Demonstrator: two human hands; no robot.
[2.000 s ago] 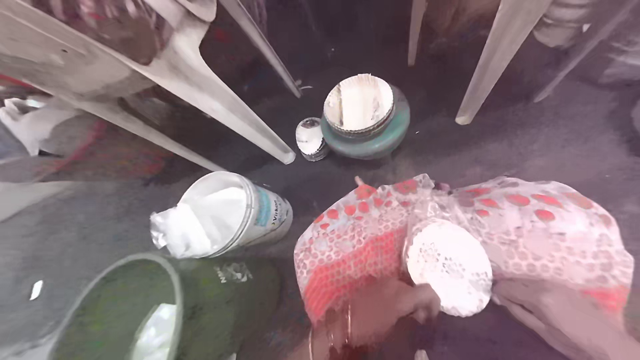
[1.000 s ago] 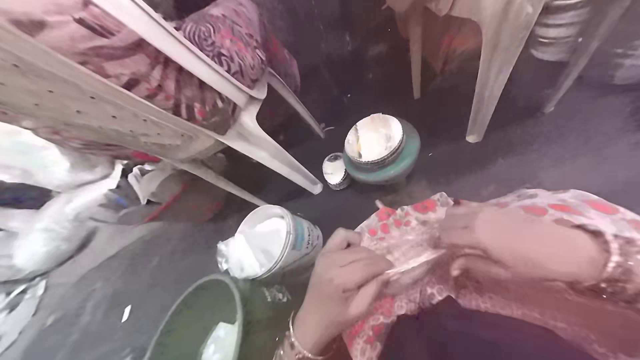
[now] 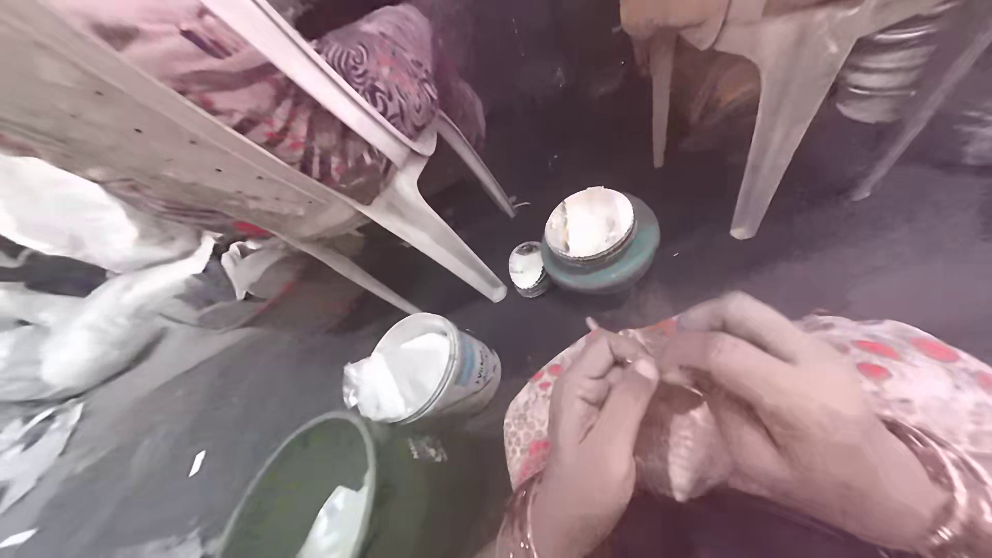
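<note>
My left hand (image 3: 593, 418) and my right hand (image 3: 775, 418) meet over the patterned cloth (image 3: 876, 349) on my lap, fingertips pinched close together. Between the palms shows a pale piece with a ridged edge (image 3: 686, 457); my fingers cover its upper part. What the fingertips pinch is too small to tell. A thin tip stands out above the left fingers. Beyond the hands, a round container with white contents (image 3: 590, 223) sits in a green round base, beside a small round container (image 3: 528, 267). Left of my hands leans a white plastic bucket (image 3: 477, 376) holding white material.
A green tub (image 3: 370, 465) with a white piece inside stands at the lower left. Plastic chair legs (image 3: 446, 232) rise ahead, with a seated person's patterned clothing above. Another plastic chair (image 3: 775, 147) stands at the upper right. White sheets or bags (image 3: 93, 333) lie far left.
Two seconds ago a round white piece lay face-up between my hands; it is now turned and largely covered. My fingertips have come together above it. The view has shifted.
</note>
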